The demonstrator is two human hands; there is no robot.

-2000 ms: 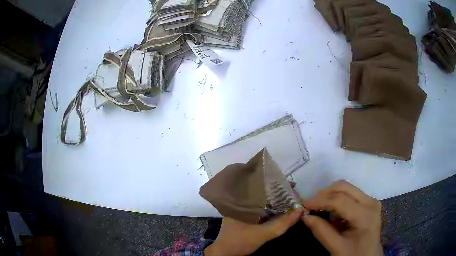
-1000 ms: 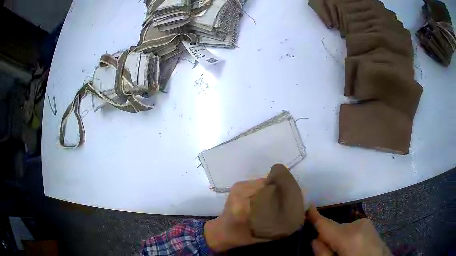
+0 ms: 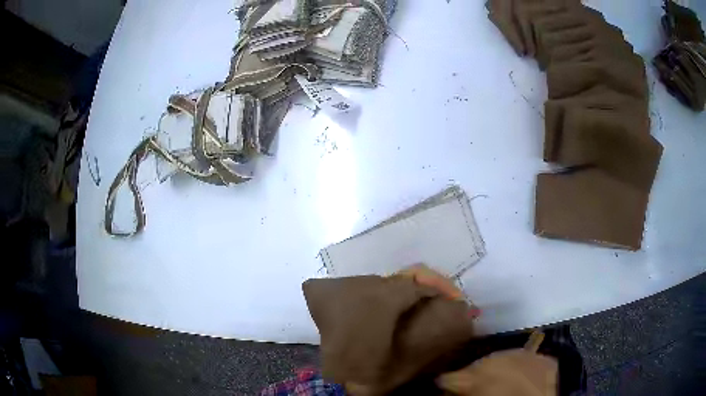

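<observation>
A brown flap [image 3: 379,321], loosely creased with its brown side out, is held over the table's near edge. My left hand [image 3: 435,283] grips it from behind; fingers show at its upper right and the rest is mostly hidden. My right hand [image 3: 503,373] is blurred and cut off by the bottom edge, at the flap's lower right. A thin tan item [image 3: 535,339] shows above it; whether the hand holds it is unclear. A small pile of pale unturned flaps [image 3: 406,240] lies just beyond the brown flap, which partly covers it.
Overlapping turned brown flaps [image 3: 592,205] run up the right side. A tied brown bundle [image 3: 683,58] is at far right. Tied pale bundles [image 3: 341,46] lie at upper left with a white ticket [image 3: 323,96] and looped fabric strips [image 3: 124,197]. The white table [image 3: 232,263] has a near edge below.
The brown flap has opened from a narrow, bunched shape into a wider one extending left. My right hand has shifted slightly left and lower. The tan item now shows.
</observation>
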